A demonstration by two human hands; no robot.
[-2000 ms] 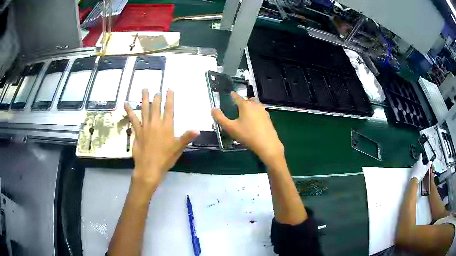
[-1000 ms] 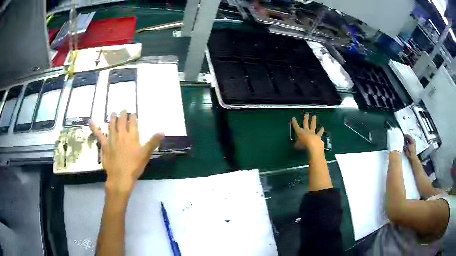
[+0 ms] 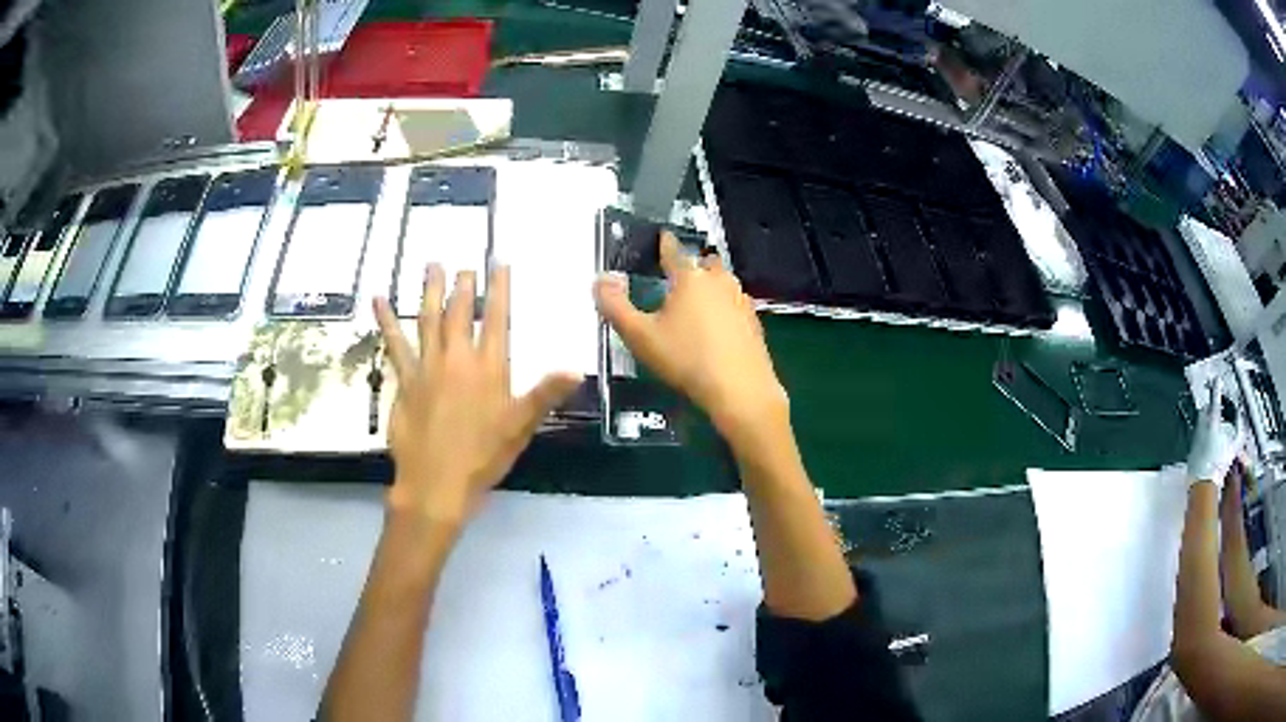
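Several thin dark phone frames (image 3: 322,240) lie in a row on the white end plate (image 3: 557,261) and the feed track. My left hand (image 3: 458,395) is spread, palm down, its fingertips at the lower end of the last frame (image 3: 447,233). Whether it touches is unclear. My right hand (image 3: 698,332) has thumb and fingers on the upper part of another phone frame (image 3: 618,395) at the plate's right edge. Green shows through this frame. The taped cover plate (image 3: 303,381) lies left of my left hand.
A blue pen (image 3: 557,642) lies on white paper (image 3: 649,592). A metal post (image 3: 677,127) stands before a black tray (image 3: 860,212). Two frames (image 3: 1037,402) lie on the green mat at right. A neighbour's white-gloved hand (image 3: 1213,437) is at far right.
My right hand went out to the green mat at right and is back at the plate's right edge, on a frame. A second frame now lies on the mat. My left hand stays over the plate.
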